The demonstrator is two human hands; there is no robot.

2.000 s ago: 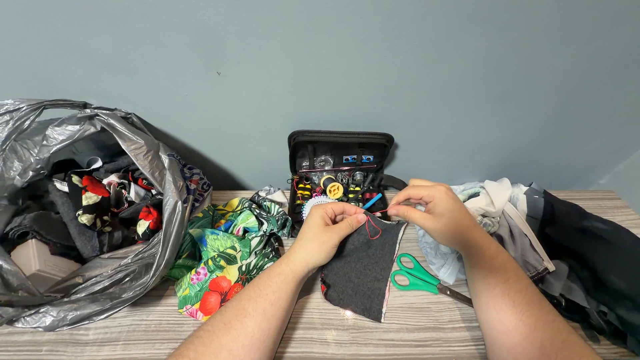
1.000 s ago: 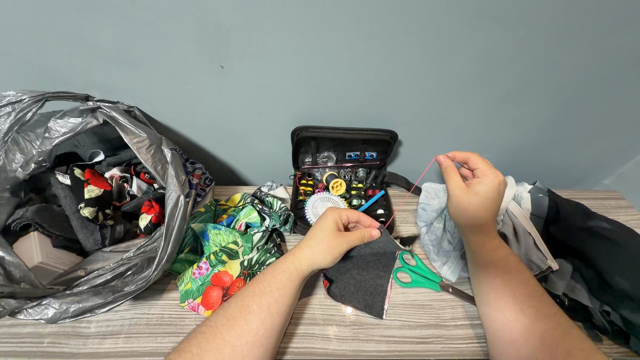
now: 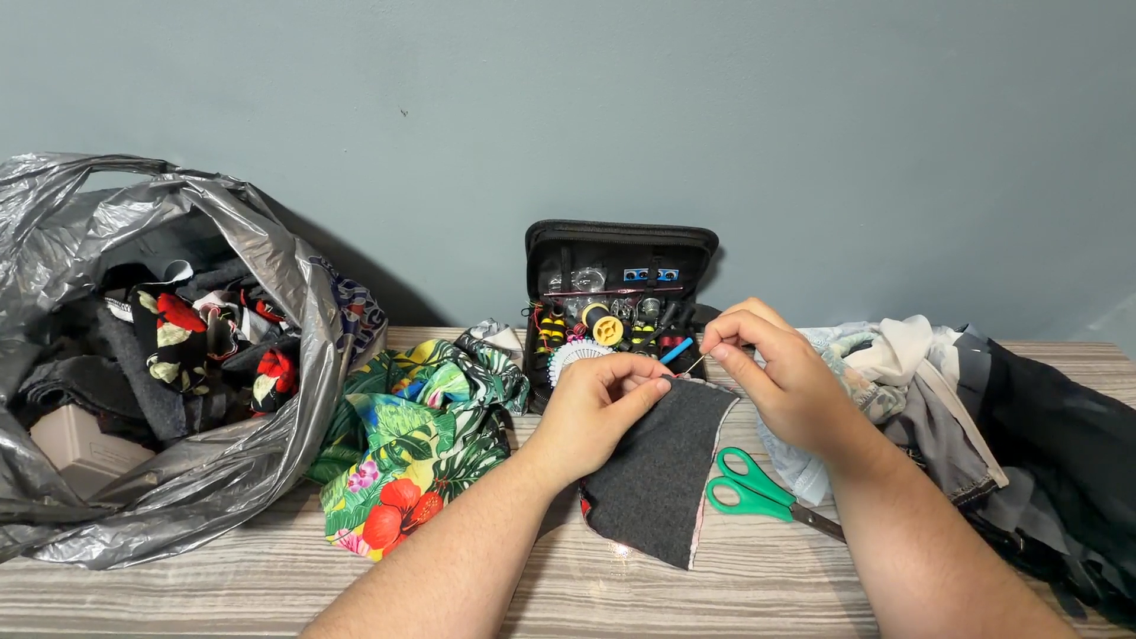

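My left hand [image 3: 603, 408] pinches the top edge of a dark grey piece of cloth [image 3: 661, 470], which hangs down with a pale stitched border on its right side. My right hand [image 3: 768, 364], just right of that edge, holds a thin sewing needle [image 3: 698, 362] between thumb and forefinger, its lower end at the cloth. Behind the hands stands an unzipped black sewing kit [image 3: 621, 232] with a yellow spool [image 3: 607, 325] and smaller spools. A white pin wheel [image 3: 577, 357] is partly hidden by my left hand. A blue stick-like tool [image 3: 676, 351] shows between the hands.
Green-handled scissors [image 3: 753, 488] lie right of the cloth, blades under my right forearm. A grey plastic bag [image 3: 266, 479] of fabric scraps stands at left, with tropical-print fabric [image 3: 399, 470] beside it. Light and dark fabrics [image 3: 1038, 426] are heaped at right. A grey wall rises behind.
My right hand, raised to the right with red thread drawn taut a second ago, has come back down close to my left hand at the cloth's top edge. My left hand keeps its pinch.
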